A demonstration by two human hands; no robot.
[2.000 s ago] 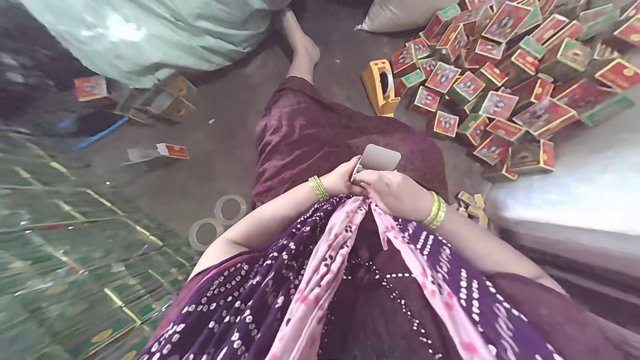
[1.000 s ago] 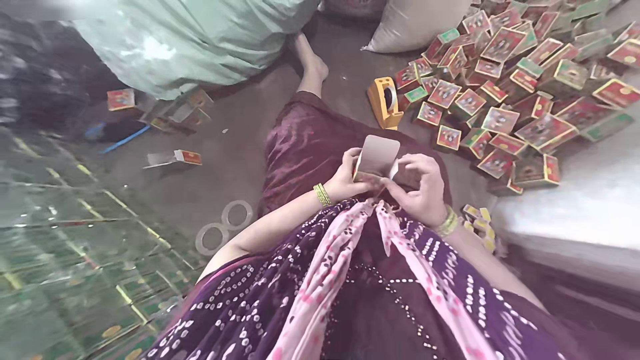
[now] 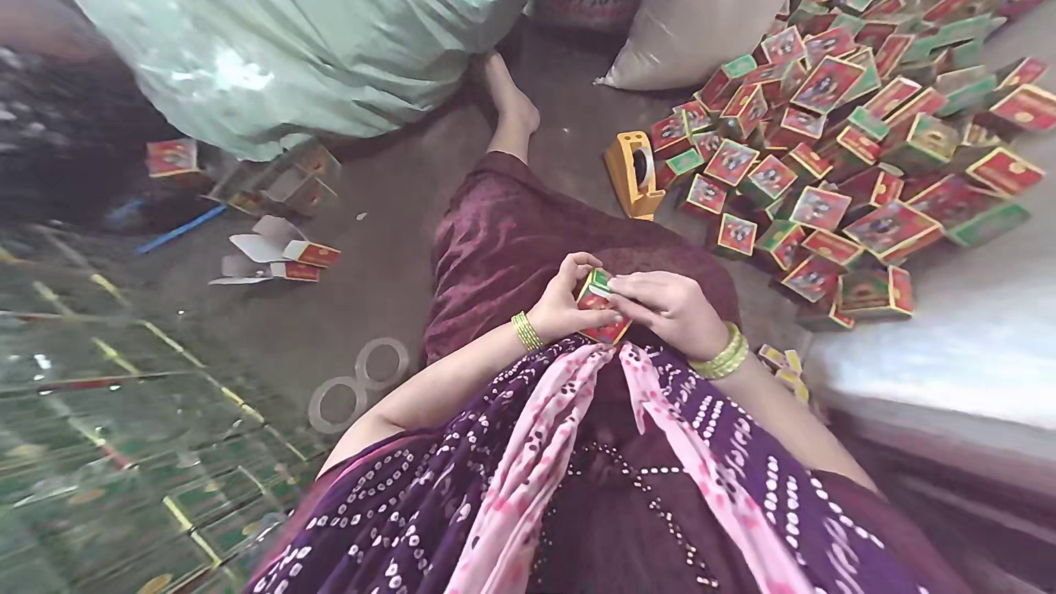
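Note:
A small red and green cardboard box (image 3: pixel 601 307) is held over my lap, its green end pointing away from me. My left hand (image 3: pixel 569 299) grips it from the left, thumb across the printed red face. The fingers of my right hand (image 3: pixel 667 307) rest on the green end, where a bit of white shows; whether they grip it or only press on it I cannot tell. Beyond my right hand, a yellow tape dispenser (image 3: pixel 634 175) stands on the floor beside a heap of similar boxes (image 3: pixel 821 208).
Open boxes (image 3: pixel 304 262) and a blue strip (image 3: pixel 181 229) lie at the left. Two rings (image 3: pixel 337 404) are near my left elbow. Wrapped packs (image 3: pixel 124 412) fill the lower left. A green sack (image 3: pixel 330 74) and a pale sack (image 3: pixel 693 41) stand ahead.
Earlier a pale flap stood up from between my hands; now the box shows its red face and green end. My right hand has moved from the near side onto that end.

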